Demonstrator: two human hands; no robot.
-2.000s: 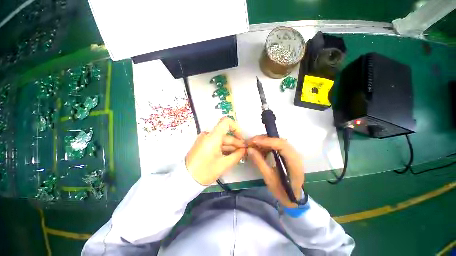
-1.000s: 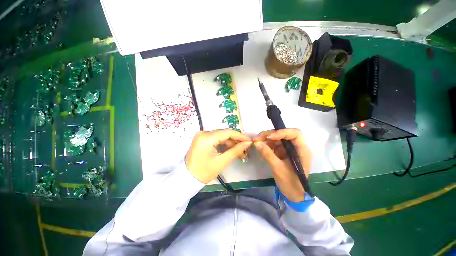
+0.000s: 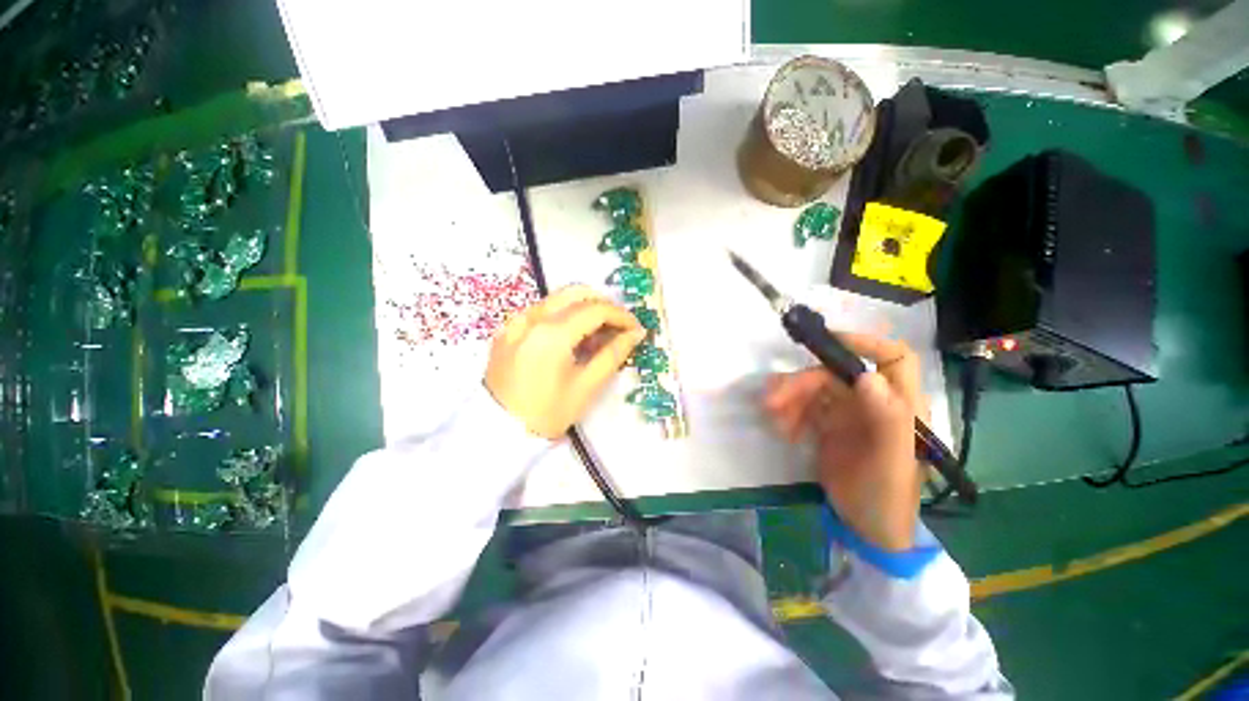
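My right hand (image 3: pixel 860 431) holds the black soldering iron (image 3: pixel 826 342), its metal tip pointing up and left above the white sheet; the hand's fingers are slightly blurred. My left hand (image 3: pixel 562 359) is at the left edge of the board row, thumb and index finger near a middle board; whether it pinches something is too small to tell. Several small green circuit boards (image 3: pixel 632 281) stand in a column on a narrow tan strip (image 3: pixel 666 322). Small red and whitish parts (image 3: pixel 459 299) lie scattered left of my left hand.
A black cable (image 3: pixel 532 236) runs beside the parts and under my left hand. A white unit (image 3: pixel 521 55) stands behind. At right are a can (image 3: pixel 808 130), one loose green board (image 3: pixel 818 223), the iron stand (image 3: pixel 866 281) with yellow sponge (image 3: pixel 897 247), and a black station (image 3: pixel 1062 274). Trays of boards (image 3: pixel 212 370) are left.
My hands have parted from their meeting point over the row's lower end. The right moved right with the iron, the left moved up and left. The lower boards now show.
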